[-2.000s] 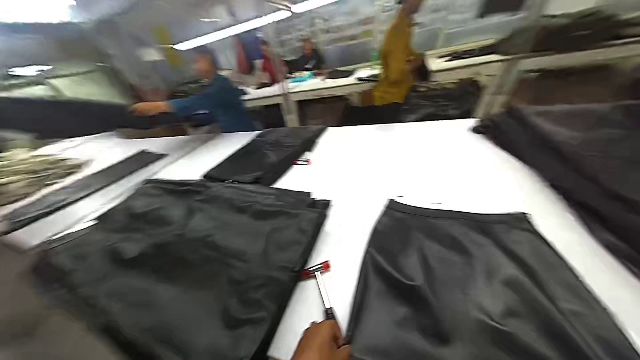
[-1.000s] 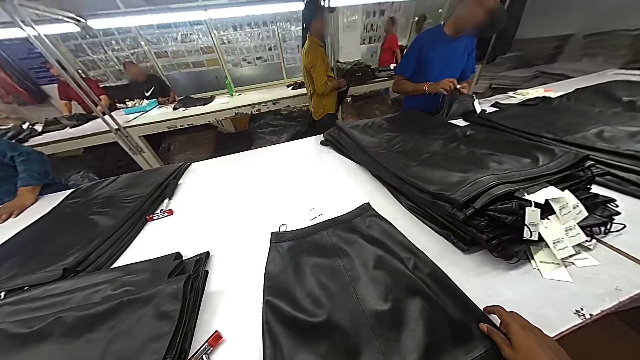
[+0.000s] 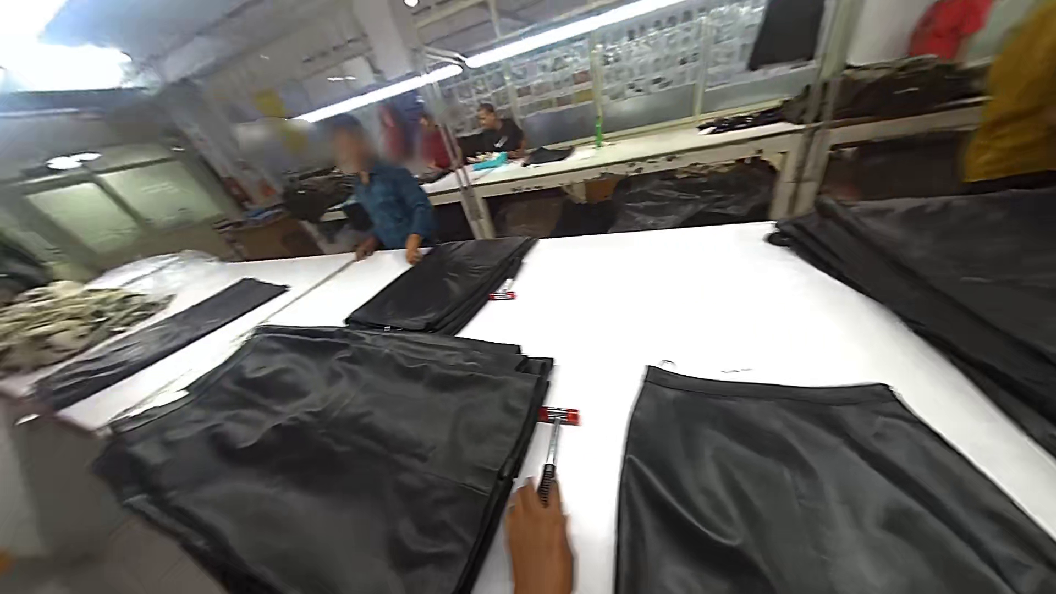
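Note:
My left hand (image 3: 540, 536) reaches in from the bottom edge, its fingers closed around the black handle of a small T-shaped hand tool (image 3: 559, 416) with a red-and-black head. The tool lies over the white table between two garments. To its left is a stack of black leather-like skirts (image 3: 330, 437), whose edge is beside my hand. To its right a single black skirt (image 3: 767, 487) lies flat, waistband away from me. My right hand is out of view.
Farther off are a folded black stack (image 3: 445, 285) with a similar red tool (image 3: 502, 295) beside it, and a dark garment pile (image 3: 973, 272) at right. A person in a blue shirt (image 3: 396, 202) stands across the table. Crumpled pale material (image 3: 74, 318) lies far left.
One second ago my right hand touched the single skirt's lower right edge; it is now out of view. My left hand, unseen then, is on the tool. The view has swung left.

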